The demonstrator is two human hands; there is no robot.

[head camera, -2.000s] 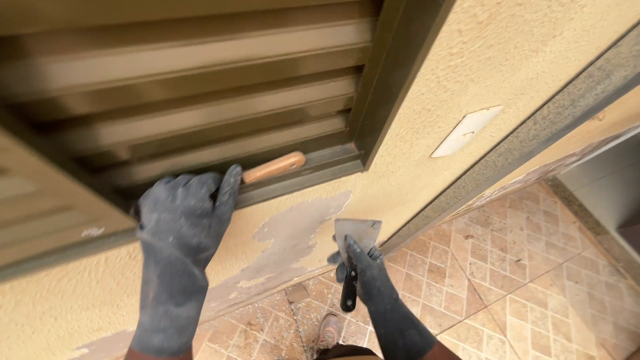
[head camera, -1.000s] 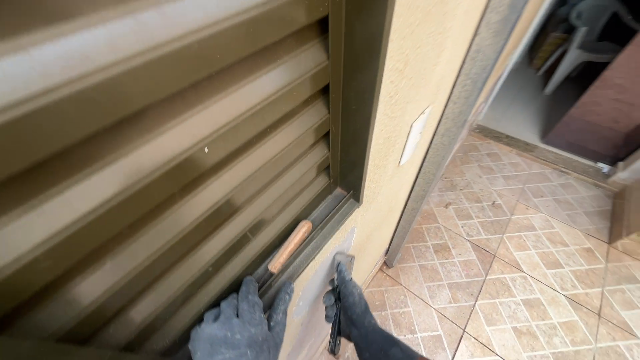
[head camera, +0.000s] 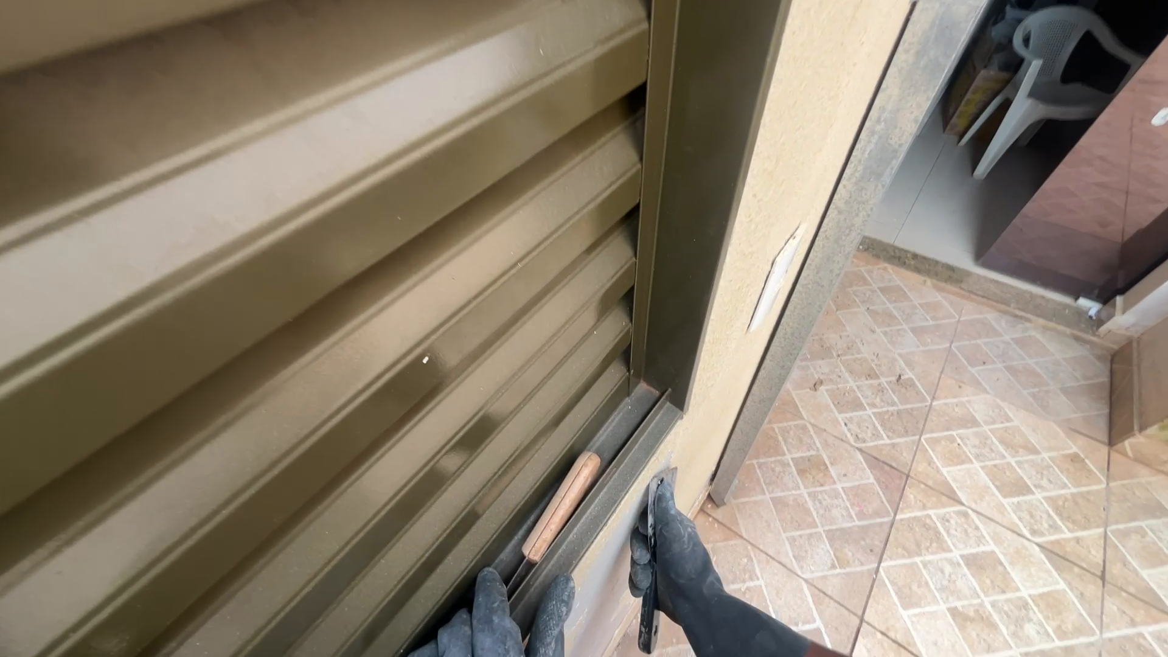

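My right hand, in a dark rubber glove, grips a putty knife with a black handle, its blade at the yellow wall below the window frame. The blade is seen nearly edge-on. My left hand, gloved too, rests at the bottom edge of the brown louvered metal window, fingers spread over the sill track. Just ahead of its fingers a tool with a wooden handle lies in the track; its far part is hidden near my fingers.
A white switch plate or patch sits on the wall. Right of it runs a stone door trim. Beyond are the patterned tile floor, a stone threshold, a white plastic chair and a reddish glossy panel.
The view has swung and moved closer to the louvers. The putty knife, earlier seen with its blade broadside, is now nearly edge-on against the wall. The wooden-handled tool remains in the track.
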